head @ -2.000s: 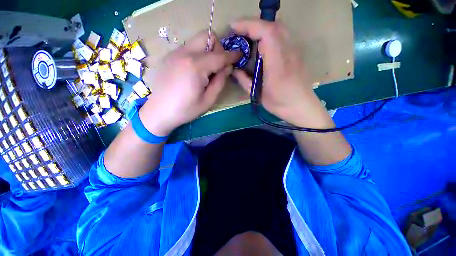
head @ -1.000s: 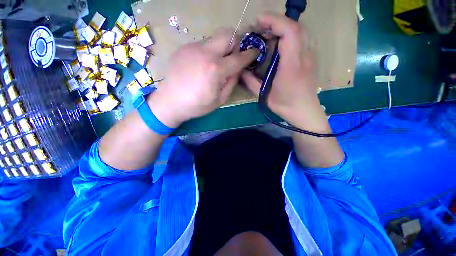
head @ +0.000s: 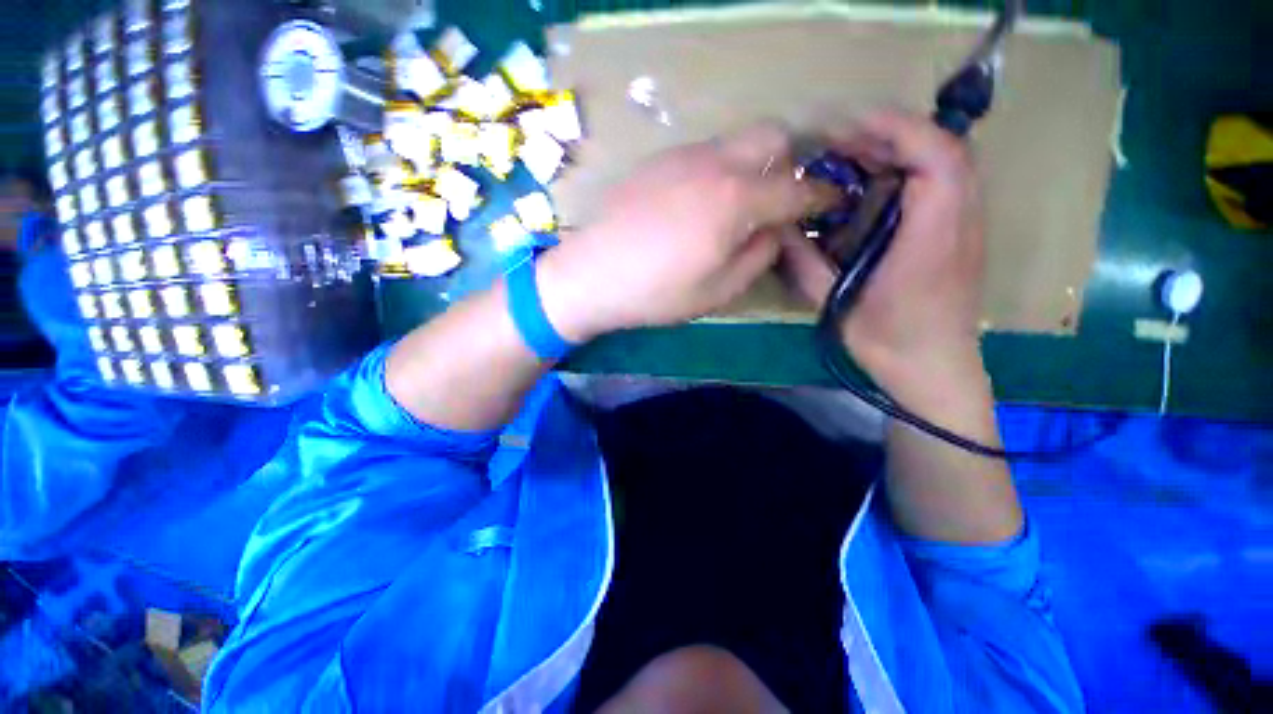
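A dark round circuit board assembly (head: 834,188) is held between both my hands over the tan cardboard mat (head: 1040,195). My left hand (head: 684,230) has its fingertips on the assembly's left side; they partly cover it. My right hand (head: 921,237) grips its right side and also holds the black soldering iron (head: 966,92), whose shaft points up and away from the work. The iron's black cord (head: 852,279) runs down across my right palm. The solder wire is not distinguishable now. The frame is blurred, so the fingertip contact is hard to see.
A loose pile of pouch batteries (head: 454,140) lies left of the mat. A solder wire spool (head: 302,74) and stacked battery trays (head: 154,209) stand farther left. A small white round device (head: 1177,290) with a cable is at right, below a yellow-and-black object (head: 1242,170).
The view has turned, so the bench and hands appear farther right and more of the trays shows. The iron's metal shaft now shows above its handle. Both hands still hold the assembly.
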